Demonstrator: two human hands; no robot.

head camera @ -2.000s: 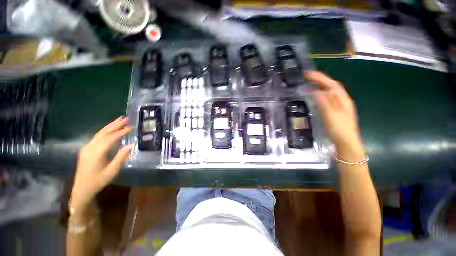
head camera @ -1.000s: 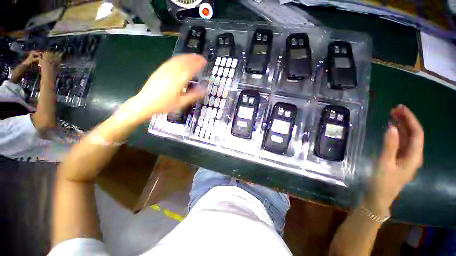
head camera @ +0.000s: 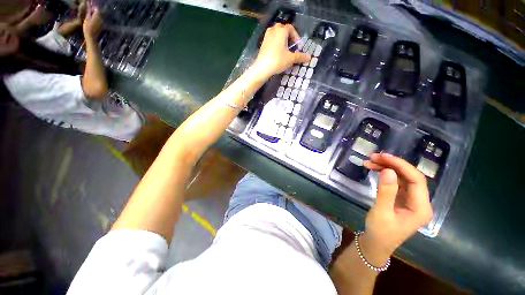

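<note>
A clear blister tray [head camera: 476, 120] lies tilted in view with black phone housings in two rows of pockets. A sticker sheet [head camera: 295, 92] with rows of grey-white ovals lies over its left part. My left hand [head camera: 282, 50] is at the sheet's upper left edge, thumb and fingers pinching it. My right hand [head camera: 403, 201] is over the tray's front right, fingers curled and apart, with no held piece visible. Its fingertips are beside a lower-row housing [head camera: 377, 129] that bears a pale oval pad [head camera: 357, 161]. Another lower-row housing [head camera: 332, 109] also has an oval pad. My right hand partly covers the rightmost lower housing [head camera: 430, 155].
A dark green bench top [head camera: 204, 55] extends left and right of the tray. Another tray of black housings [head camera: 133, 52] is at the upper left, with a person's arm [head camera: 95, 63] beside it. White sheets [head camera: 443, 17] lie at the back. A brown box shows below the bench edge.
The view has turned, so the tray sits further right and more tilted. My left hand has moved to the sheet's upper part. My right hand has come in from the right over the tray's front.
</note>
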